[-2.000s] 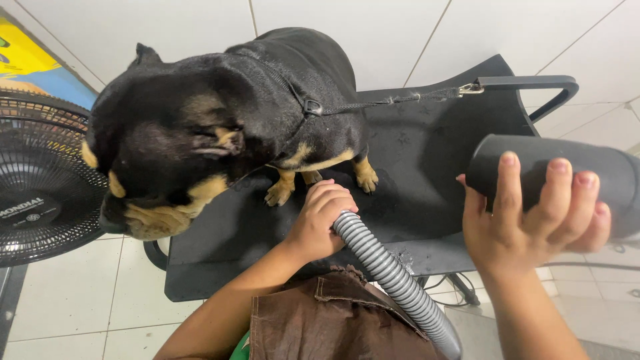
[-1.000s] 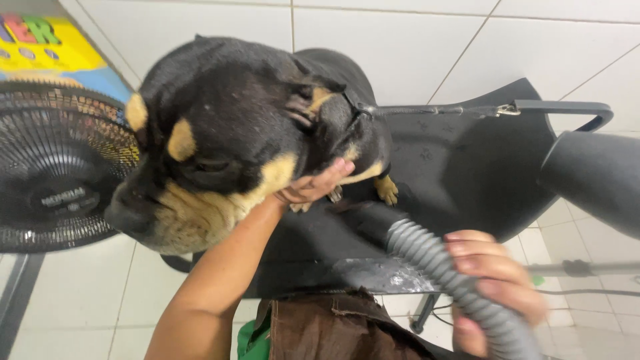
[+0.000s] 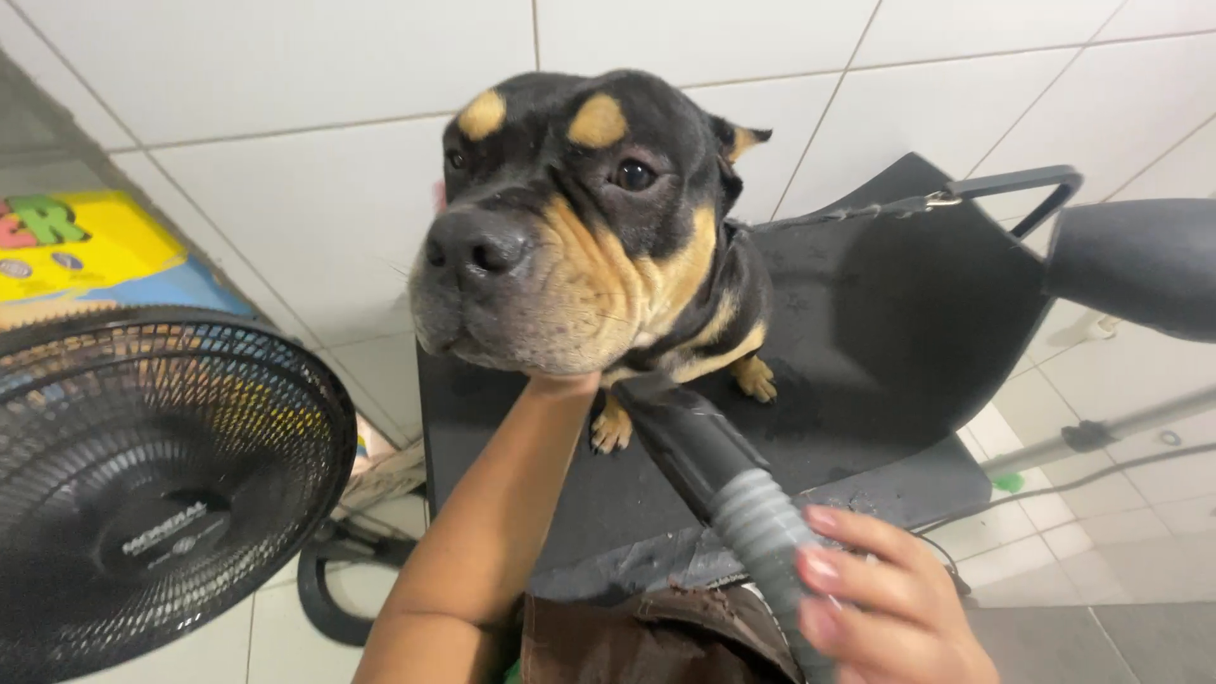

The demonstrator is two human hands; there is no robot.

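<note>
A black and tan dog (image 3: pixel 608 256) sits on a black grooming table (image 3: pixel 893 342), its head raised and turned toward me. My left hand (image 3: pixel 564 382) is under its jaw, mostly hidden by the muzzle; a bit of it seems to show behind the dog's cheek. My right hand (image 3: pixel 879 594) is wrapped around the grey corrugated hose (image 3: pixel 769 541) of a dryer. The hose's black nozzle (image 3: pixel 689 437) points at the dog's chest, just below the jaw. A leash (image 3: pixel 836 214) runs from the dog to a metal clip by a black bar.
A black fan (image 3: pixel 171 513) stands at the left, close to the table. A black cylindrical part (image 3: pixel 1135 266) juts in at the right, near the black bar (image 3: pixel 1026 180). White wall tiles (image 3: pixel 313 57) rise behind the dog. A grey pole (image 3: pixel 1149 413) and a cable are at the lower right.
My left hand has gone from the hose to under the dog's jaw. My right hand has left the black cylinder and taken the hose. The dog's head has lifted and turned toward me.
</note>
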